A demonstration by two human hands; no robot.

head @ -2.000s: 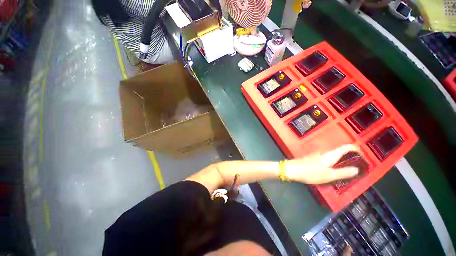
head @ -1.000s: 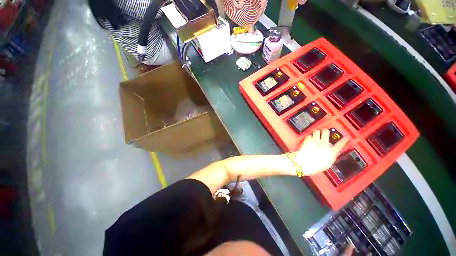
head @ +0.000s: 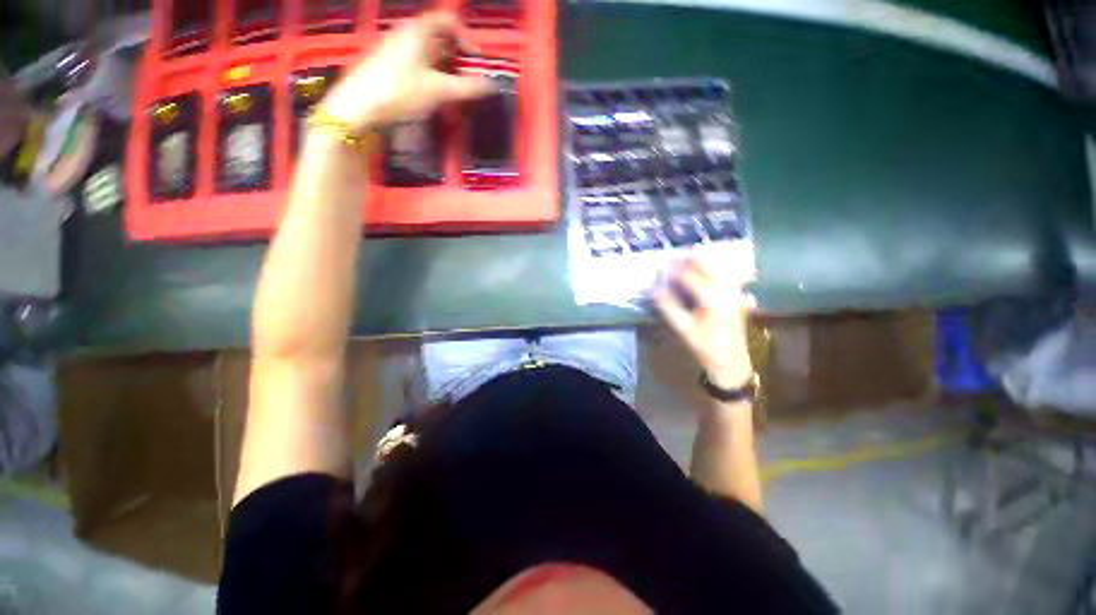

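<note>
The red foam tray [head: 343, 210] lies at the upper left, with dark phones in its pockets. My left hand [head: 415, 78] is over the tray, thumb and fingers bent above the gap between its rows. Motion blur hides whether it holds anything. A phone with a dark screen and red edge [head: 490, 144] lies in the right-end pocket, just below my thumb. The clear parts tray [head: 601, 274] holds rows of dark parts, right of the red tray. My right hand [head: 712, 318] is at its near right edge; something dark shows between its fingertips, too blurred to identify.
The green bench [head: 889, 204] carries both trays, with a white stripe along its far side. Blurred clutter [head: 72, 144] is at the left. Cardboard boxes [head: 138, 457] stand below the bench edge, with a blue item [head: 955, 348] at the right.
The view has swung right and down, showing both arms. My left hand has left the near-row phone and is higher over the tray. My right hand is now fully in view.
</note>
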